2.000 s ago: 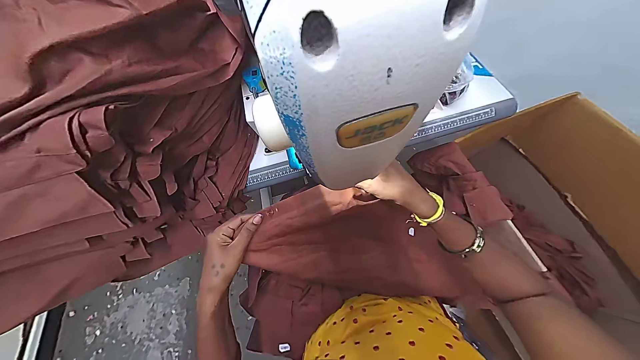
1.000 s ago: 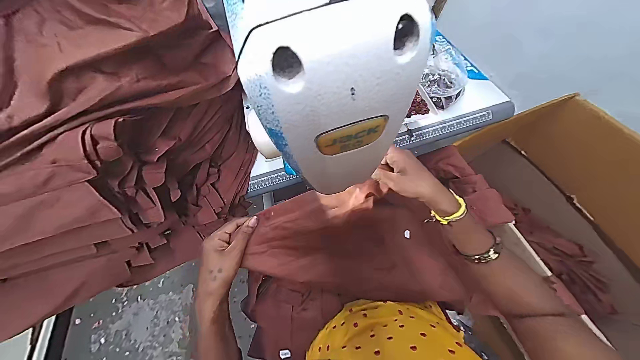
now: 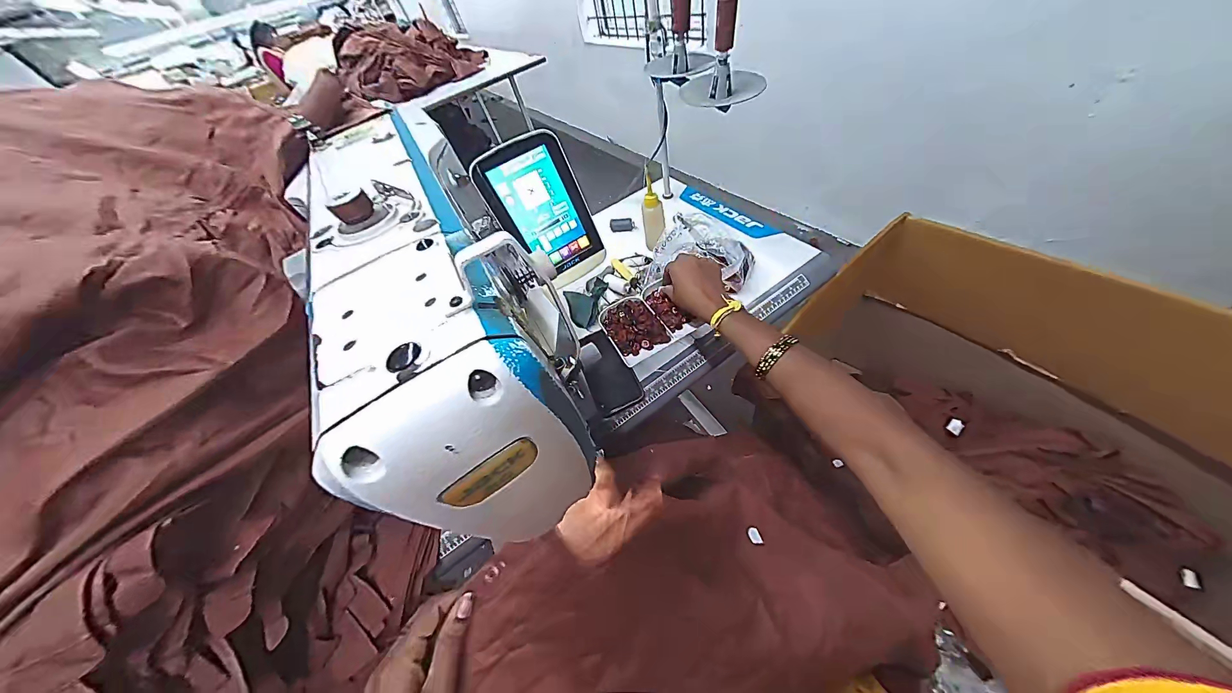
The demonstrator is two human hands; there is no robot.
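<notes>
My left hand (image 3: pixel 428 645), low in the view, has its finger and thumb on the edge of a reddish-brown cloth (image 3: pixel 674 597), near small round buttons. My right hand (image 3: pixel 695 284) reaches over the machine table, at a clear plastic bag (image 3: pixel 722 252) and a small tray of dark red buttons (image 3: pixel 666 310); its fingertips are hidden. Another tray of buttons (image 3: pixel 635 327) lies beside it. Between my hands stands the white and blue Jack sewing machine (image 3: pixel 462 433), its head over the cloth. A brightly lit patch of cloth shows beside the head.
Heaped brown fabric (image 3: pixel 144 337) fills the left. A control screen (image 3: pixel 539 202), a yellow-capped bottle (image 3: pixel 653 217) and a thread stand (image 3: pixel 666 125) are behind the trays. A cardboard box (image 3: pixel 1039 327) with brown cloth is at right. Another person's arm (image 3: pixel 320 101) is at upper left.
My right hand has left the cloth by the machine head and moved out to the button trays. My left hand stays at the cloth's edge. The view has swung up, showing more of the table.
</notes>
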